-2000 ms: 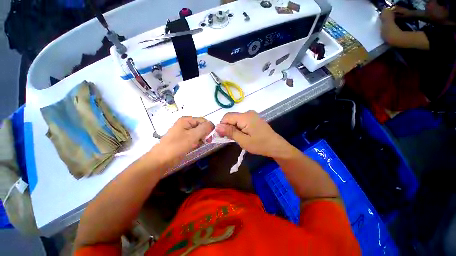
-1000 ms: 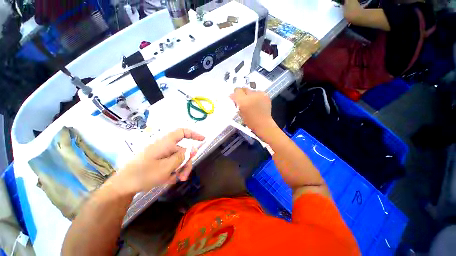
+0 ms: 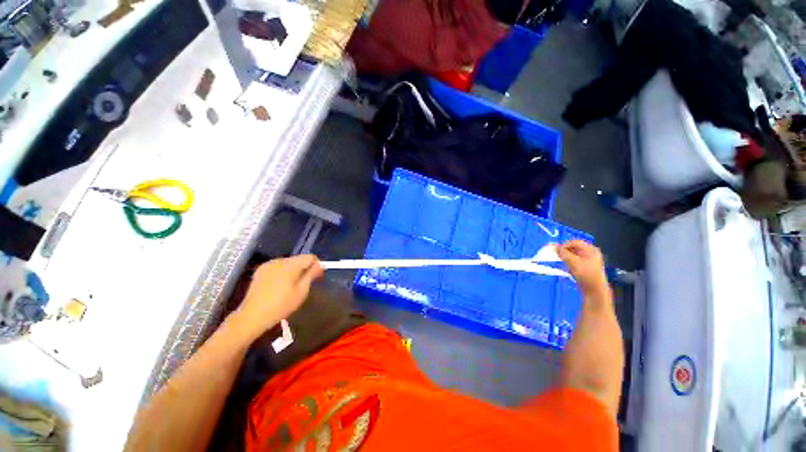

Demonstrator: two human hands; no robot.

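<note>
My left hand [image 3: 287,287] grips one end of a narrow white fabric strip [image 3: 398,263]. My right hand [image 3: 579,263] grips its other end, where the strip looks wider and bunched. The strip is pulled straight between my hands, above an upturned blue crate [image 3: 460,305] with pale strips lying on it. A small white piece [image 3: 283,337] hangs or lies below my left hand; I cannot tell which. Scissors with yellow and green handles [image 3: 159,207] lie on the white machine table [image 3: 212,163].
The sewing machine [image 3: 79,106] is at the left, partly cut off. A beige fabric stack [image 3: 26,424] shows at the lower left edge. Behind the upturned crate, a blue crate holds dark fabric [image 3: 477,150]. White troughs [image 3: 676,318] and dark cloth [image 3: 672,44] are at the right.
The view has swung right, from the machine to the crates. My hands have moved from the table edge to over the blue crate and now stretch the white strip between them.
</note>
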